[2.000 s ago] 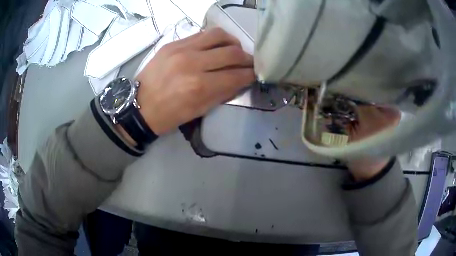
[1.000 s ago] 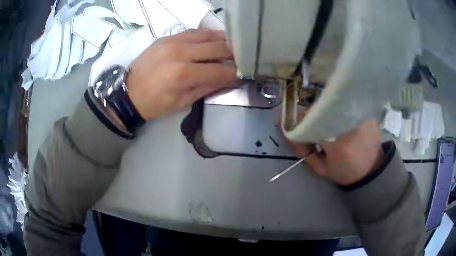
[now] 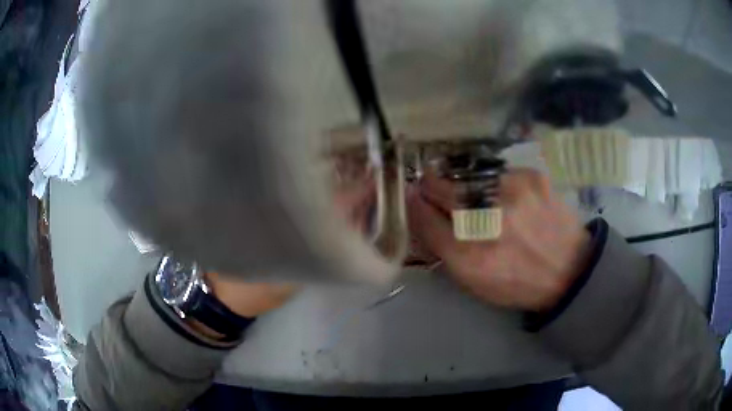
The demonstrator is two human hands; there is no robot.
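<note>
The cream sewing machine head (image 3: 209, 144) is blurred and fills the upper left and middle, hiding the needle area. My left hand (image 3: 253, 295) shows only as its back and wrist with a watch; its fingers are hidden behind the head. My right hand (image 3: 514, 241) is right of the pale bent bar (image 3: 391, 209), with its fingertips partly hidden by machine parts. A thin shiny spike, apparently an awl (image 3: 387, 298), projects left of my right hand's fingers. I cannot see any fabric between my hands.
Pale tension knobs (image 3: 477, 224) stand over my right hand. White strips (image 3: 670, 172) lie at the right. The outlined tab pile (image 3: 60, 144) is partly visible at left, above a frayed scrap bundle (image 3: 54, 341). A purple-lit phone (image 3: 722, 261) is at the right edge.
The view has shifted closer to the machine head, which now covers the bed and most of the tab pile. My left hand is lower in view and largely hidden. My right hand appears further left.
</note>
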